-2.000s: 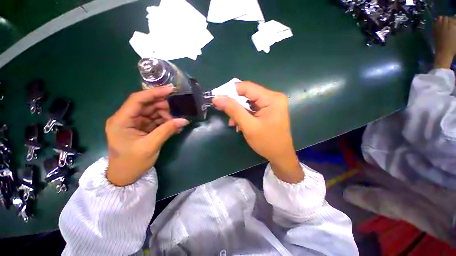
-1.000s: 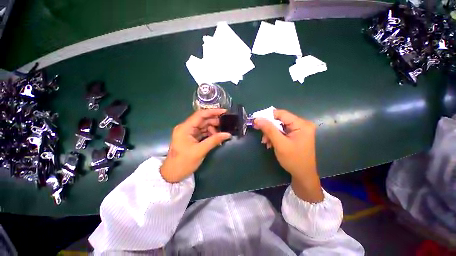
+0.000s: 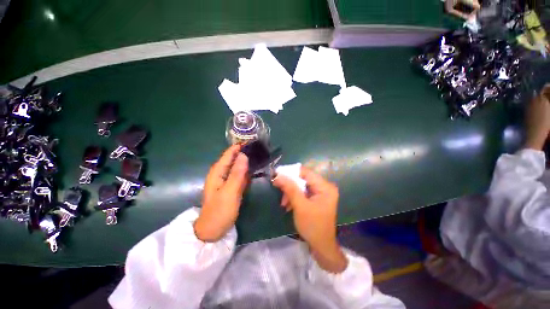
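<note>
A metal spring clip with a dark face (image 3: 258, 158) is held in front of me, its wire end towards the right. My left hand (image 3: 222, 196) grips the clip's dark plate from the left. My right hand (image 3: 313, 208) holds a small white wipe (image 3: 292, 175) at its fingertips, beside the clip's wire end; whether it touches the clip is unclear. The clear dispenser bottle (image 3: 246, 125) stands just beyond the clip, its lower part partly hidden by my left hand and the clip.
White wipes (image 3: 262, 81) lie beyond the bottle. A tangled clip pile (image 3: 24, 157) is at the left, with several separate clips (image 3: 128, 142) beside it. Another pile (image 3: 473, 72) is at the back right, near another person's sleeve (image 3: 518, 181). A pale rail (image 3: 181, 48) crosses the back.
The view has shifted. My left hand has turned more upright and the clip is tilted now instead of facing me squarely. The wipe stays in my right hand near the clip's wire end.
</note>
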